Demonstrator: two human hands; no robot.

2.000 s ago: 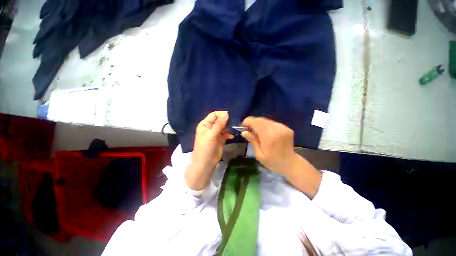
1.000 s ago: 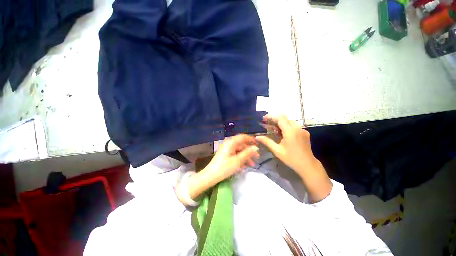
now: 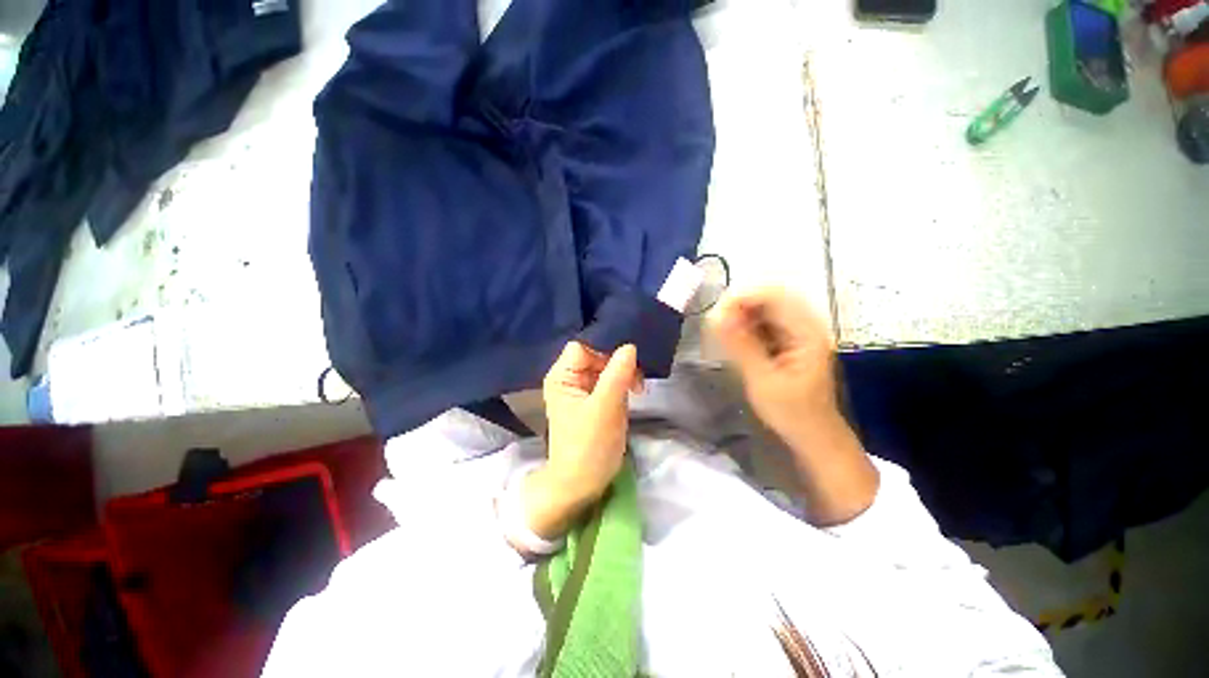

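Navy trousers (image 3: 451, 225) lie on the whitish table, waistband towards me and legs away. My left hand (image 3: 590, 404) pinches the waistband's edge near the front opening, beside a turned-up part of the band. A small white label (image 3: 682, 284) stands out at that part. A thin dark loop shows beside the label and another at the left end of the waistband. My right hand (image 3: 780, 351) is raised just right of the garment, not touching it. It is blurred, and whether it holds snips cannot be told.
A navy garment pile (image 3: 146, 106) lies upper left, a white sheet (image 3: 113, 371) below it. Green-handled snips (image 3: 1001, 111), a green box (image 3: 1087, 56) and a dark phone-like object (image 3: 895, 9) lie right. Red crates (image 3: 226, 570) stand lower left. Dark cloth (image 3: 1008, 437) hangs lower right.
My left hand has taken hold of the waistband edge, and its right part is now turned up with the label. My right hand has come away from the cloth. The view has shifted.
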